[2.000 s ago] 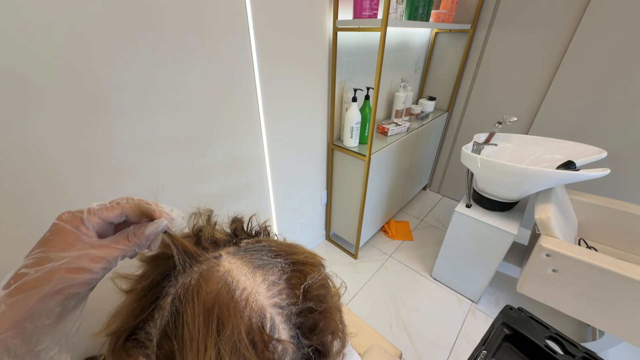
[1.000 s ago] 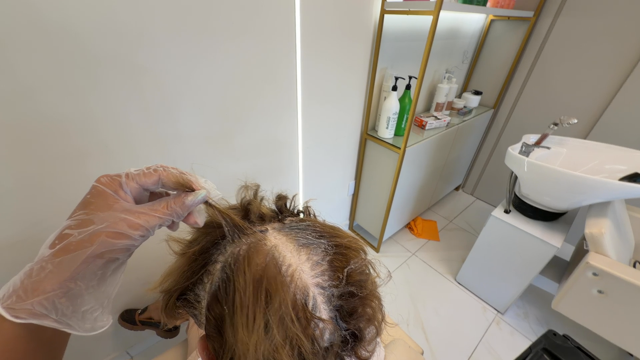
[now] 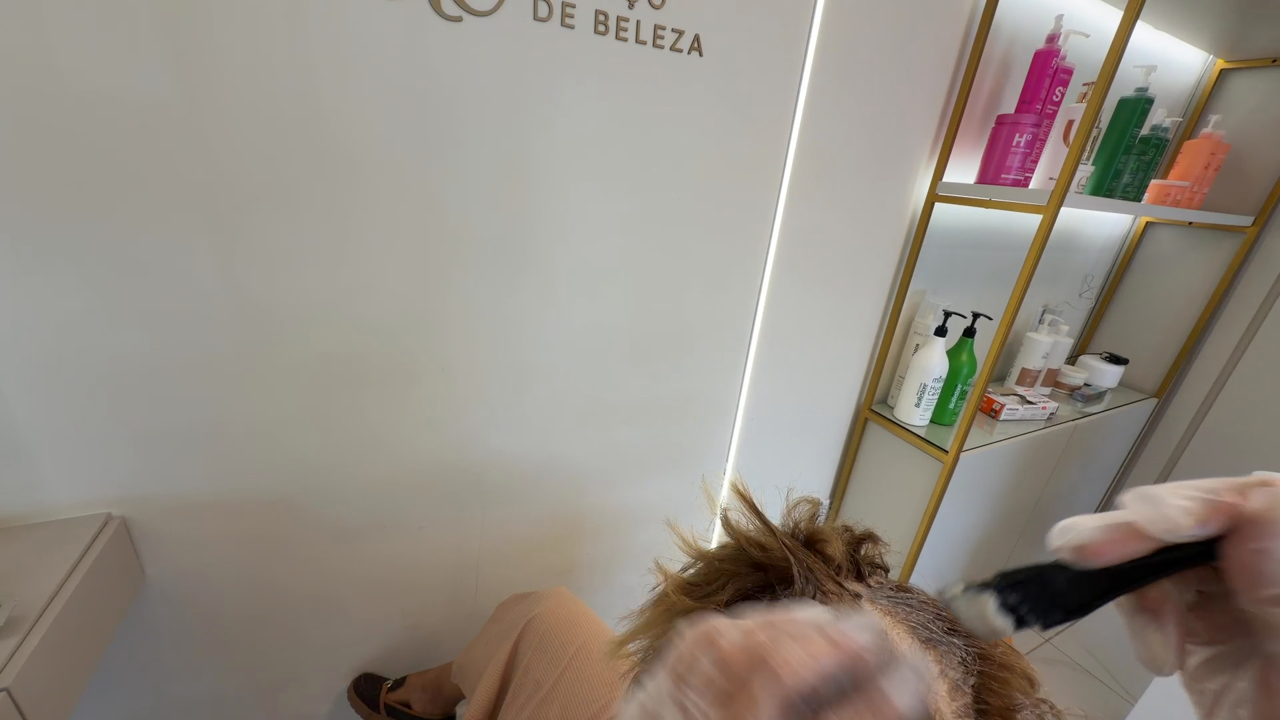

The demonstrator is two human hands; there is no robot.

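Observation:
My right hand (image 3: 1190, 570), in a clear plastic glove, grips a black tint brush (image 3: 1090, 583). Pale cream coats the bristles, which are at the right side of a seated person's brown hair (image 3: 790, 560). The hair is short and tousled, with a parting that looks coated. My left hand (image 3: 780, 665), also gloved and blurred by motion, is over the near part of the head. A dark shape lies by its fingers; whether the hand holds it or any hair is unclear.
A gold-framed shelf (image 3: 1010, 200) at the right holds pump bottles, jars and a small box (image 3: 1018, 404). A pale wall with a vertical light strip (image 3: 770, 260) stands beyond the head. A drawer unit (image 3: 75, 600) is at the left. The person's shoe (image 3: 385, 695) shows below.
My right hand with the brush has come into view at the right. My left hand has moved from the left side of the head to over its near part. The view has tilted up.

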